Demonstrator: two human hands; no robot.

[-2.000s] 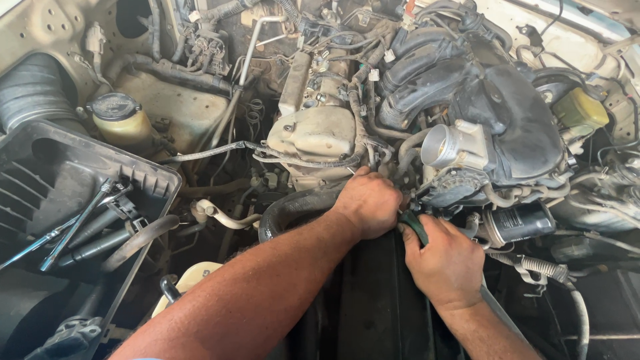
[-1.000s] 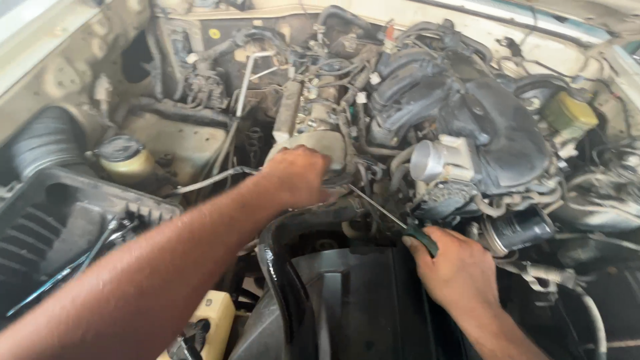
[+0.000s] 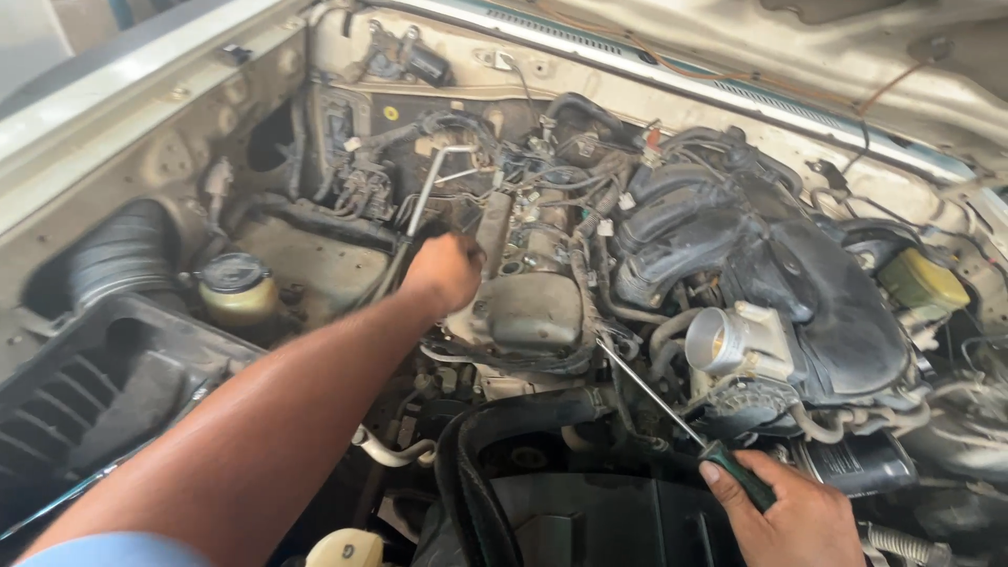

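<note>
My right hand (image 3: 787,504) grips the dark green handle of a screwdriver (image 3: 657,398). Its metal shaft slants up and left, and the tip lies by the hoses at the front right corner of the valve cover (image 3: 535,311). My left hand (image 3: 447,272) is over the left side of the engine, just left of the valve cover, with fingers curled; whether it holds anything is hidden. A long metal bar (image 3: 428,189) rises behind that hand. Right of the screwdriver tip is the open throttle body (image 3: 713,340), joined to the black intake manifold (image 3: 819,291).
An open black air filter box (image 3: 94,394) stands at left, with a capped fluid reservoir (image 3: 236,291) behind it. A thick black radiator hose (image 3: 504,413) curves across the front. An oil filter (image 3: 858,465) sits at lower right. The raised hood (image 3: 929,47) spans the upper right.
My left hand has moved from beside my right hand at the engine's front to the left and back, over the valve cover. The screwdriver's shaft has come into sight. The view has shifted up.
</note>
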